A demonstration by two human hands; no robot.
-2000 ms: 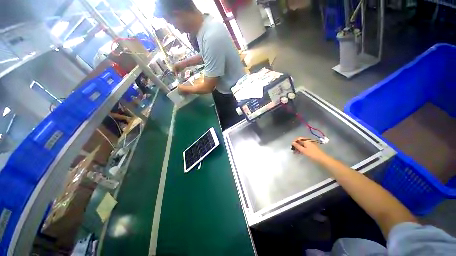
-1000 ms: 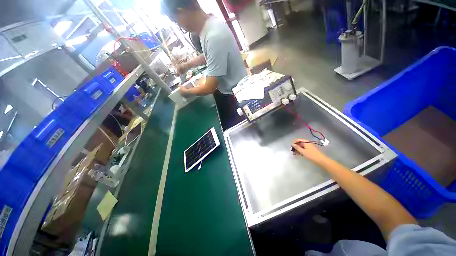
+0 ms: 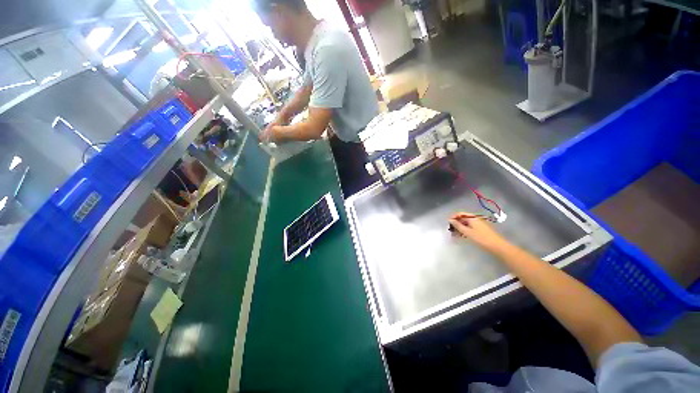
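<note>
My right hand [image 3: 470,228] rests over the grey test table [image 3: 414,265], its fingers pinched on a small dark probe end [image 3: 453,227]. Red and black test leads [image 3: 477,196] run from the boxy instrument [image 3: 418,153] to a small white connector [image 3: 500,217] just beyond my hand. A solar panel [image 3: 311,226] lies face up on the green conveyor belt [image 3: 307,307], left of the table, with a short cable and plug [image 3: 308,251] at its near edge. My left hand is out of the picture.
White papers [image 3: 399,127] lie on the instrument. A person [image 3: 338,80] stands further along the belt, hands over it. A large blue crate [image 3: 568,173] stands at the right. Blue parts bins [image 3: 77,201] line the left shelf. A yellow note [image 3: 165,311] is at the far belt edge.
The other person's arms have shifted over the belt, and the pale item there sits lower. My right hand stays in place with its pinch. The panel has not visibly moved along the belt.
</note>
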